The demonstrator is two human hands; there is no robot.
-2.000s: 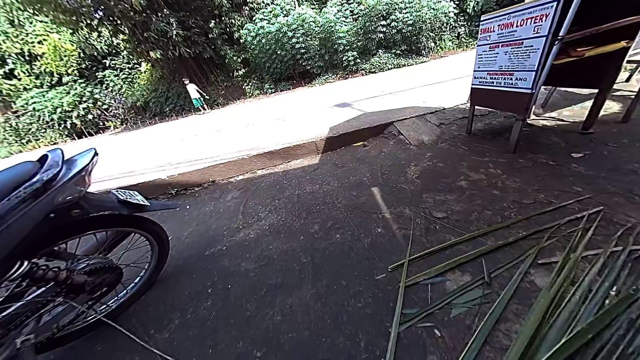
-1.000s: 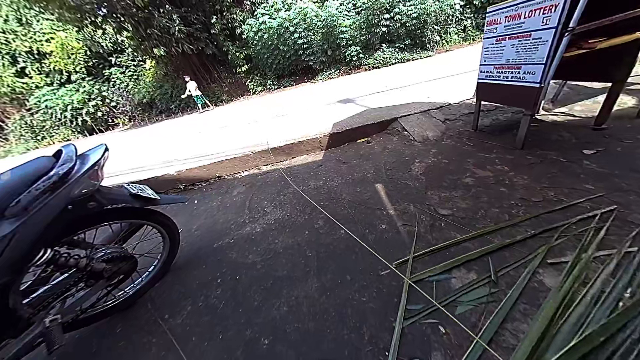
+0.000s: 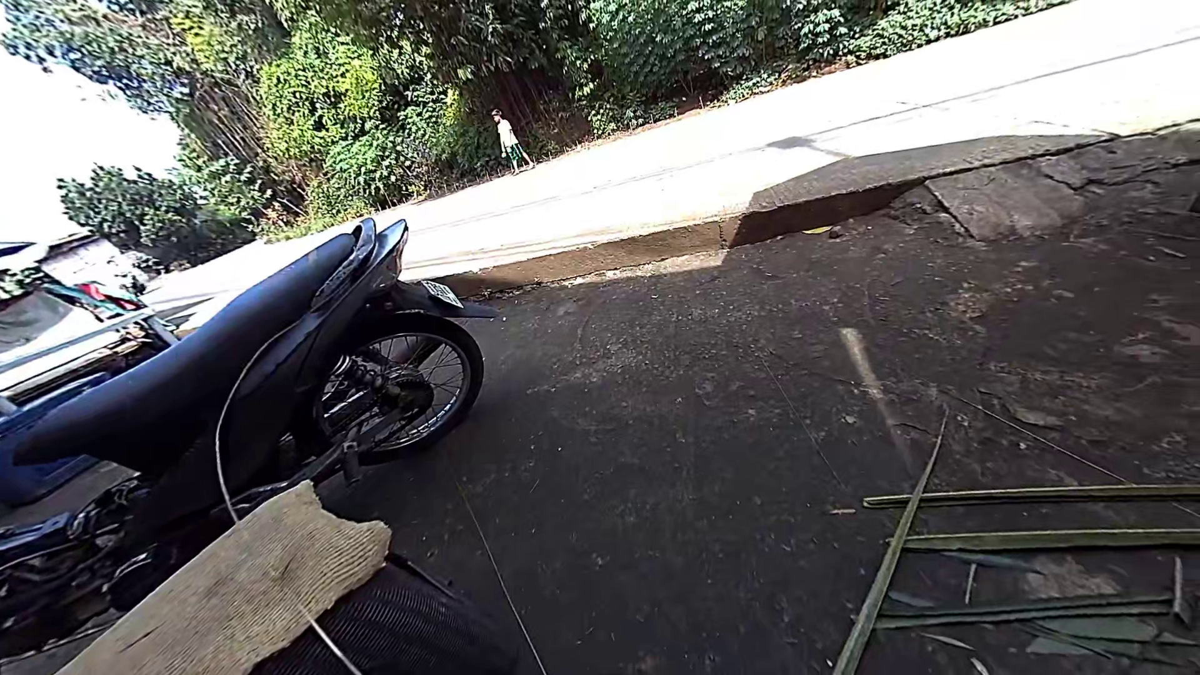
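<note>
Neither my left hand nor my right hand shows in the head view. At the lower left lies a tan piece of ribbed cloth [image 3: 244,581], over a dark ribbed surface [image 3: 394,623] that may be clothing on my leg. A thin pale strip [image 3: 225,431] curves down in front of the motorcycle and crosses the cloth. Long green palm leaflets [image 3: 1050,539] lie on the dark ground at the lower right, one of them [image 3: 891,572] pointing up and away. What my hands hold is out of view.
A parked black motorcycle [image 3: 187,375] stands at the left, its rear wheel [image 3: 403,389] toward the middle. Beyond the dark ground [image 3: 637,422] a low concrete edge [image 3: 600,258] borders a sunlit road [image 3: 600,197]. A person [image 3: 509,141] walks at its far side, beside bushes [image 3: 328,112].
The view has swung left, so more of the motorcycle shows and the lottery sign board has left the frame. The tan cloth has come into view at the lower left.
</note>
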